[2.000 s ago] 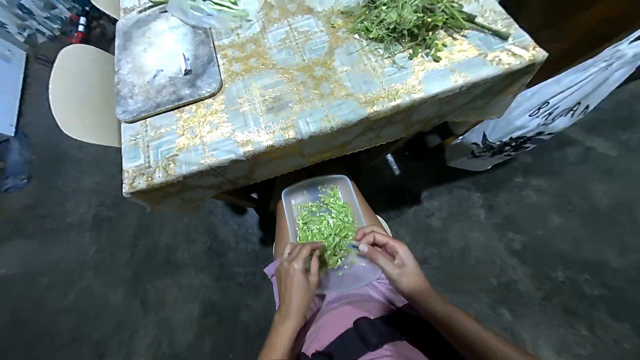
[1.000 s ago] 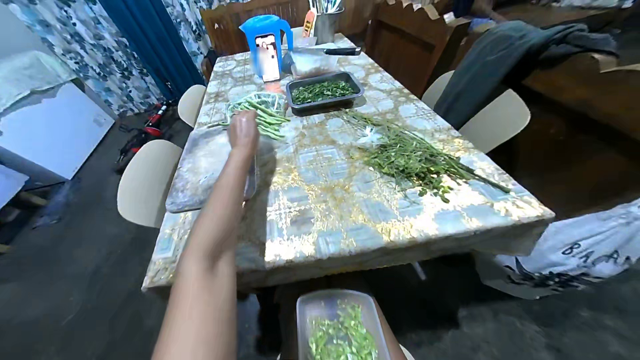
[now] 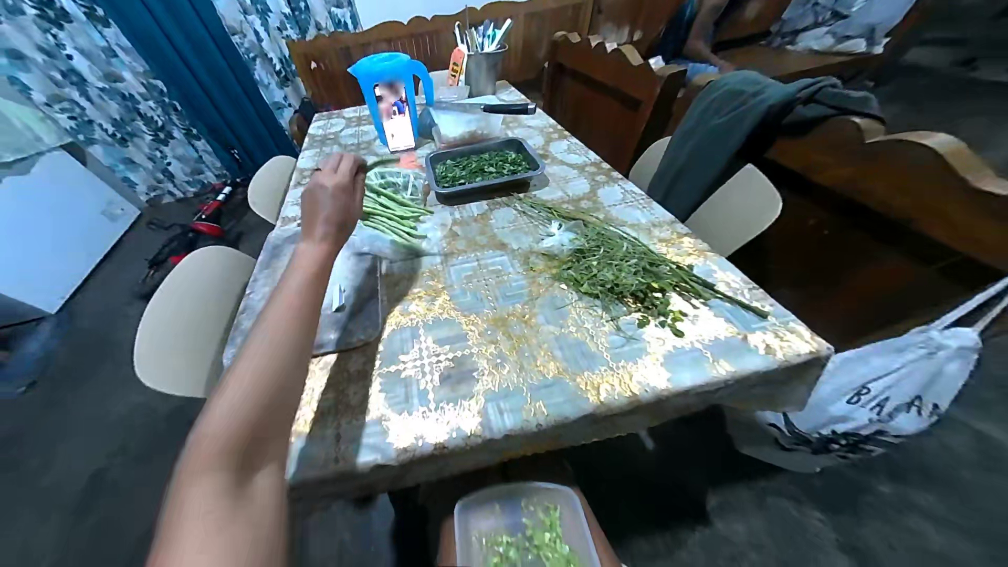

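My left hand (image 3: 335, 197) reaches over the table, fingers curled at the left end of a bunch of long green beans (image 3: 391, 214) on clear plastic. A green bean end shows by the fingertips; whether they grip it is hidden. Under my forearm lies a grey board (image 3: 358, 303) with a small shiny object (image 3: 338, 298) on it. Behind the beans, a black tray (image 3: 484, 187) holds chopped greens (image 3: 482, 168). Leafy stalks (image 3: 622, 264) lie to the right. On my lap rests a clear plastic container (image 3: 472, 512) with cut green pieces (image 3: 539, 542). My right hand is out of view.
At the table's far end stand a blue pitcher (image 3: 370, 76) with a phone (image 3: 396, 118) against it, a knife (image 3: 508, 109) across a clear container (image 3: 465, 130), and a metal utensil holder (image 3: 483, 72). Chairs flank the table. A white bag (image 3: 890, 386) hangs at the right. Another person's arm (image 3: 701, 39) shows behind.
Two seconds ago both hands were at the lap container; my left hand has since moved out to the beans and my right has left view. The view has tilted up strongly.
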